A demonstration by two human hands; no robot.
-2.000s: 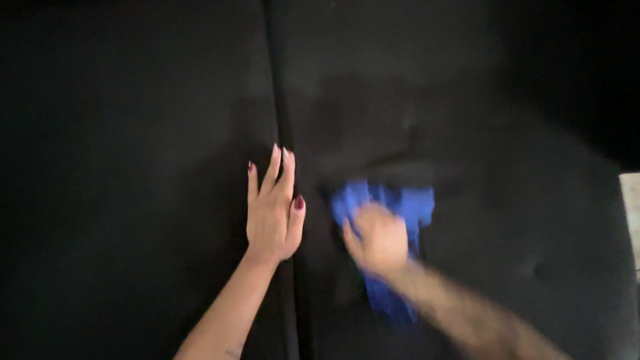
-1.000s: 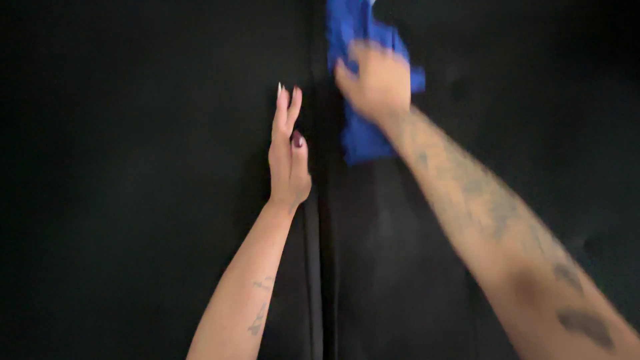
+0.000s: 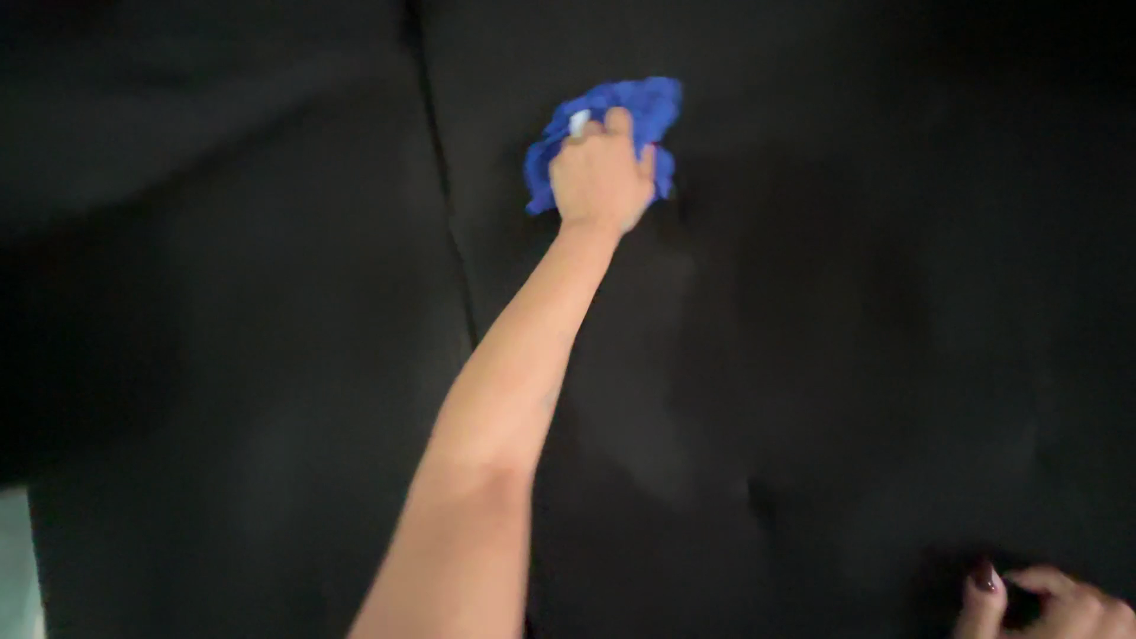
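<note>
A crumpled blue cloth (image 3: 652, 102) with a small white patch lies against a black, fabric-like surface (image 3: 799, 311), at the upper middle of the view. My left hand (image 3: 602, 182) presses on the cloth and grips it, with the arm stretched up from the bottom edge. At the lower right corner, partly cut off by the frame, my right hand (image 3: 1061, 608) rests on or close to the black surface, its thumb apart from its bent fingers and nothing seen in it. The thumb has a dark red nail.
A long seam or gap (image 3: 439, 164) runs down the black surface, left of the cloth. Faint creases show at the upper left. A pale strip (image 3: 18, 568) lies past the surface's edge at the lower left.
The blue cloth has passed from my right hand to my left. My right hand has moved down to the lower right corner. The view has shifted.
</note>
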